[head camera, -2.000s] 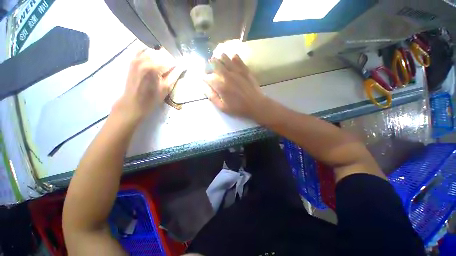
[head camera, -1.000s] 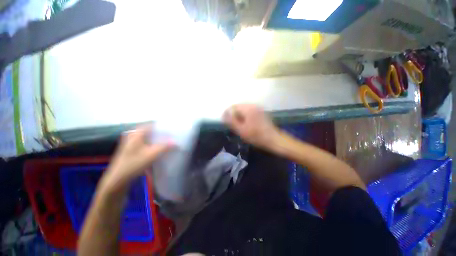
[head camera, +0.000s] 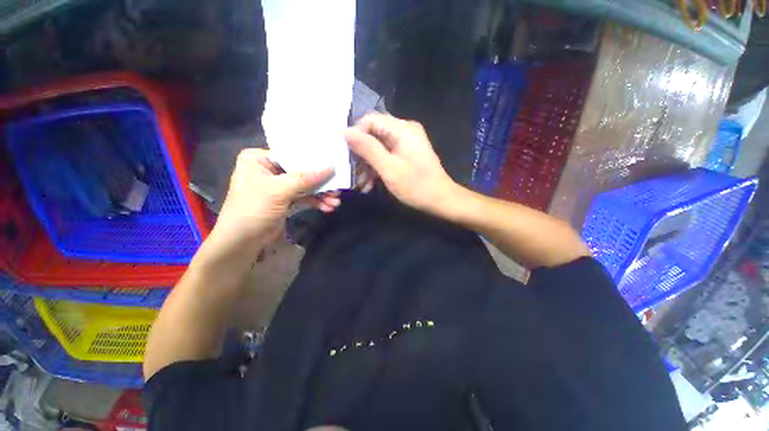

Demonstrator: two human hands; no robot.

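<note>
A long pale fabric piece, white side up, runs from the top edge of the view down to my hands above my lap. My left hand grips its lower left corner, thumb on top and fingers beneath. My right hand pinches its lower right edge. A thin dark edge shows along its right side by my right fingers. Grey fabric shows partly behind it. The sewing machine is out of view.
The green table edge crosses the top right, with orange scissor handles above it. At left, a blue basket sits in a red basket, with a yellow basket below. Another blue basket and a plastic-wrapped brown board are at right.
The view has tilted down from the tabletop to my lap. Both hands have left the machine area and now hold the pale piece between them, below the table edge.
</note>
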